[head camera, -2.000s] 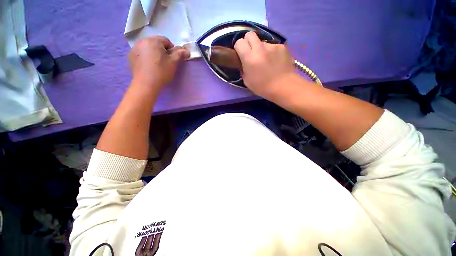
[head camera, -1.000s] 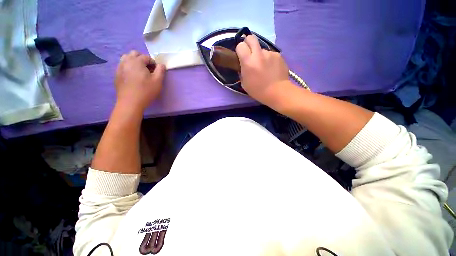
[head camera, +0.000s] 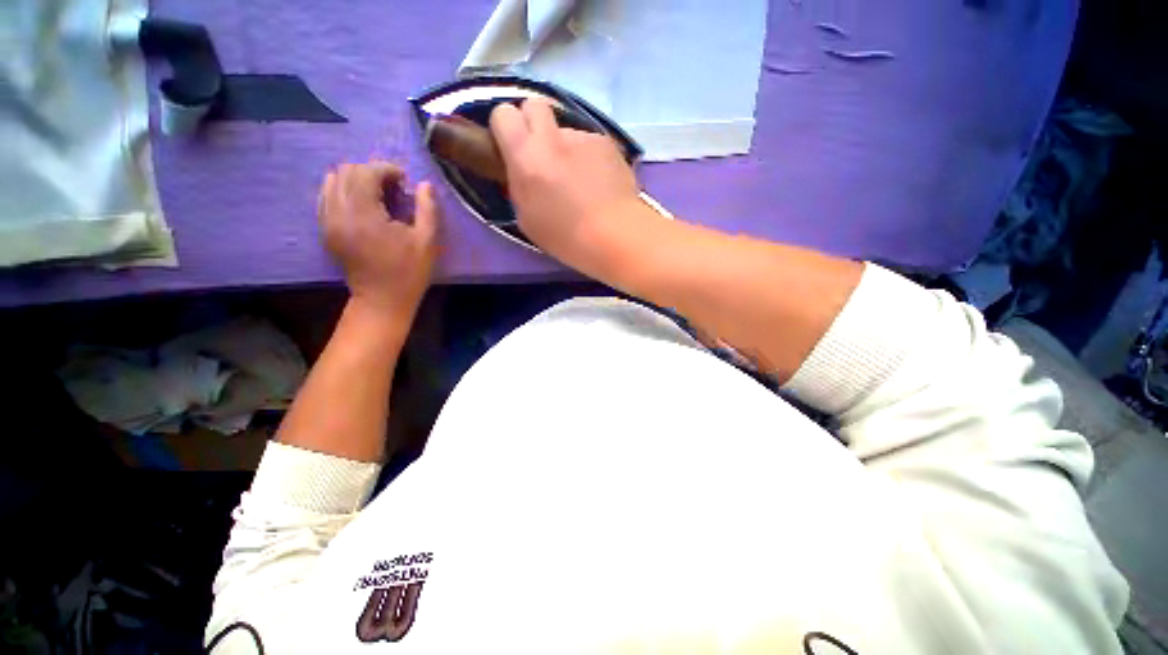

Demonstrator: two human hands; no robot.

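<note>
A white garment panel (head camera: 679, 71) lies on the purple cloth with its folded end edge toward me and its upper left side folded over. My right hand (head camera: 557, 173) is closed on the brown handle of the steam iron (head camera: 480, 147), whose tip points left. The iron covers the left part of the panel's near edge. My left hand (head camera: 381, 230) is just left of the iron, off the panel, with fingers curled, thumb and fingertips apart, and holds nothing.
A stack of white panels (head camera: 71, 141) lies at the table's left. A dark strip (head camera: 275, 99), curled at one end, lies beside it. The purple pressing table (head camera: 871, 166) has its near edge just before me. Rumpled pale cloth (head camera: 192, 371) sits below the table at left.
The iron in my right hand has moved left along the panel's near edge, uncovering its right part. My left hand has let go of the panel's edge. The view has shifted.
</note>
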